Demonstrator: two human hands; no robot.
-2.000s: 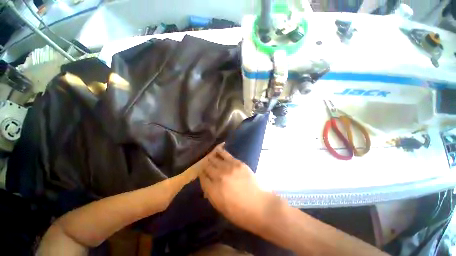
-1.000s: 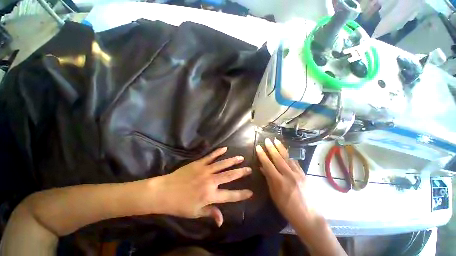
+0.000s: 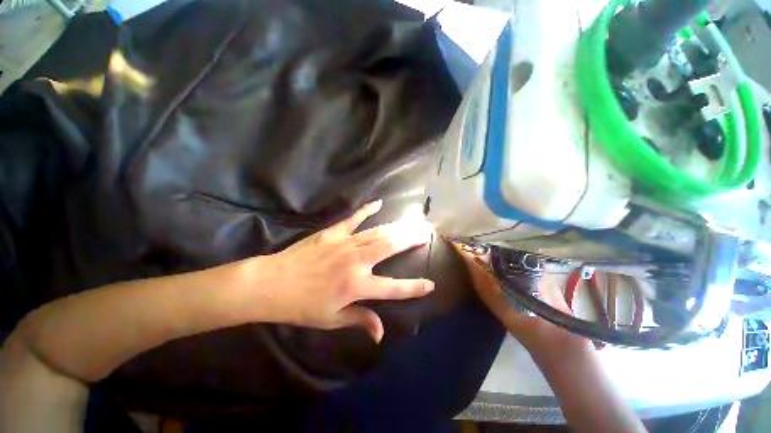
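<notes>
The dark brown, shiny jacket shell point(image 3: 279, 110) is spread in front of me, its right part running under the sewing machine head point(image 3: 549, 110). Navy fabric point(image 3: 440, 364) shows along its lower right edge. My left hand point(image 3: 338, 275) lies palm down on the shell, fingers spread, fingertips just left of the machine head. My right hand point(image 3: 507, 304) is at the right edge of the fabric, its fingers mostly hidden under the machine head. The needle area is hidden behind the head.
Red- and tan-handled scissors point(image 3: 604, 296) lie on the white machine table point(image 3: 533, 372), partly hidden by the machine. A green ring point(image 3: 617, 135) sits on top of the head. The table's ruler-marked front edge shows below.
The view has moved closer to the machine head. My left hand let the cloth edge go and now lies flat. My right hand has slid under the head. The shell now covers more beside the needle area.
</notes>
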